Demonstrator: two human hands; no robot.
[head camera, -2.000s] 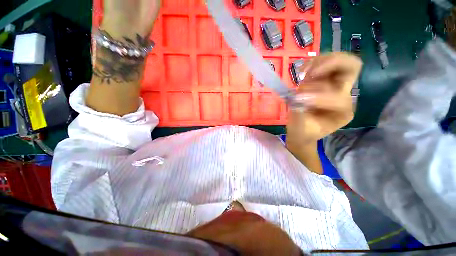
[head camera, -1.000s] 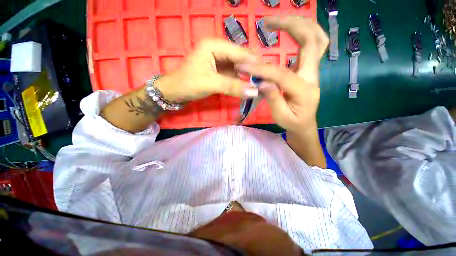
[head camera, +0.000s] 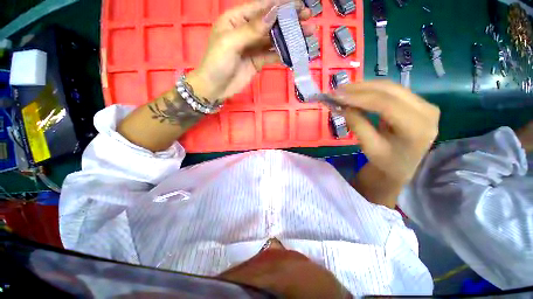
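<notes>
My left hand (head camera: 236, 49) holds a smartwatch (head camera: 282, 45) by its dark head and the upper end of its silver mesh strap, above the red compartment tray (head camera: 127, 135). The mesh strap (head camera: 297, 49) runs down in front of the head. My right hand (head camera: 388, 120) pinches the strap's free end between thumb and fingers, over the tray's right edge. Closed watches (head camera: 345, 41) sit in pockets at the tray's right side; some are partly hidden behind the held watch and my hands.
Open watches (head camera: 404, 55) lie on the green mat right of the tray. Gold-coloured small parts (head camera: 519, 26) lie at the far right. A neighbouring person's sleeve (head camera: 467, 193) is close at the right. A black device (head camera: 55, 87) with a white block (head camera: 28, 67) stands at the left.
My hands have moved apart, the left one up and the right one rightward, with a watch strap stretched between them. A closed watch now shows in a lower right pocket, where my right hand was before.
</notes>
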